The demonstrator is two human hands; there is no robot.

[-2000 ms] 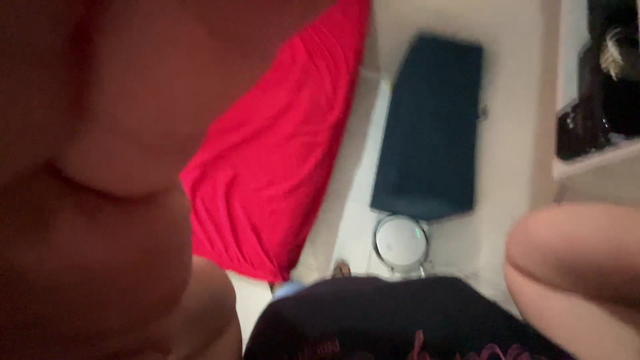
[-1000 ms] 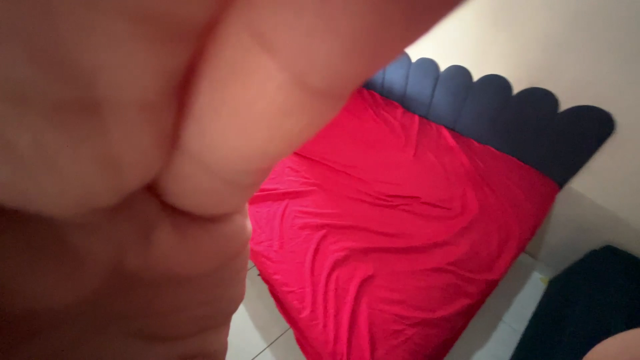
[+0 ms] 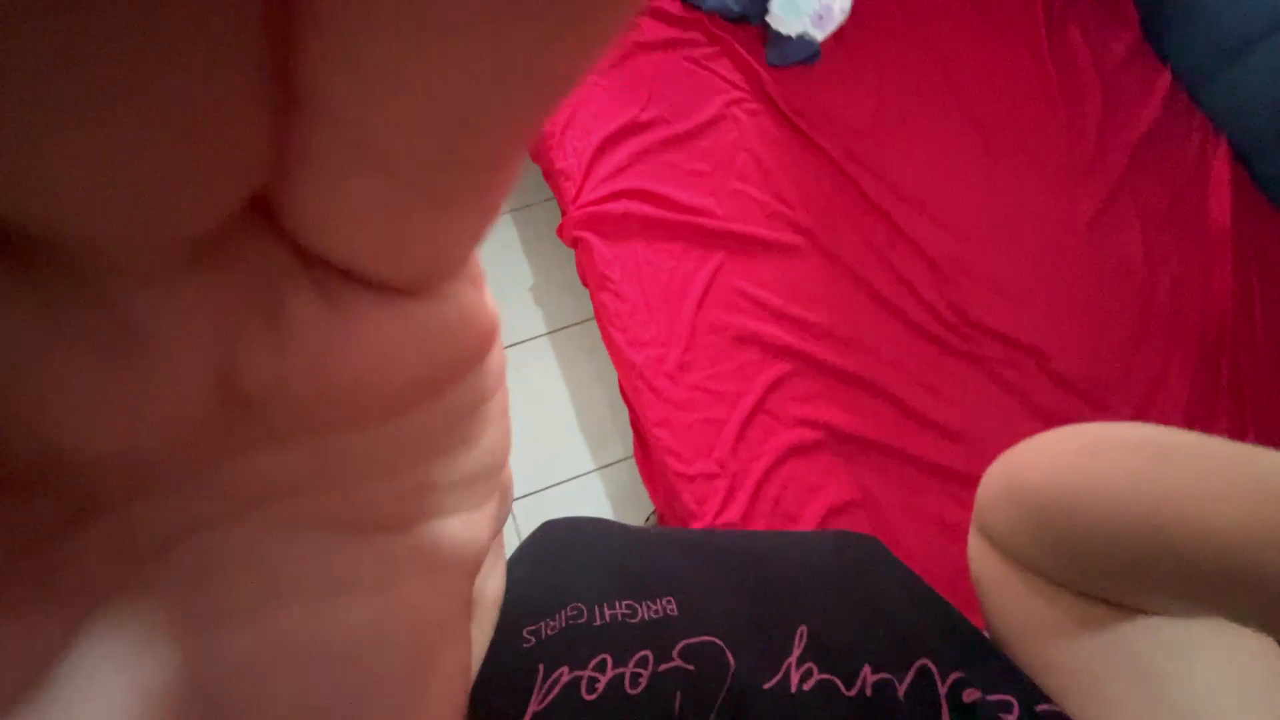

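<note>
A large blurred palm, which looks like my left hand [image 3: 250, 380], fills the left side of the view, very close to the camera. Its fingers run out of the frame at the top, so whether it holds anything is hidden. At the lower right is my bent right arm [image 3: 1120, 520]; the right hand lies outside the view. Between them shows my black shirt [image 3: 740, 590] with pink writing. Beyond it spreads a wrinkled red sheet [image 3: 850, 300] on a bed.
A dark blue padded headboard [image 3: 1215, 70] stands at the upper right. Dark blue and white cloth [image 3: 808, 18] lies on the sheet at the top edge. Pale floor tiles [image 3: 560, 400] show between the hand and the bed's side.
The view has swung strongly, so the red sheet now fills much of it. The dark case-like object and round white object seen two seconds ago are out of view. The palm remains at the left.
</note>
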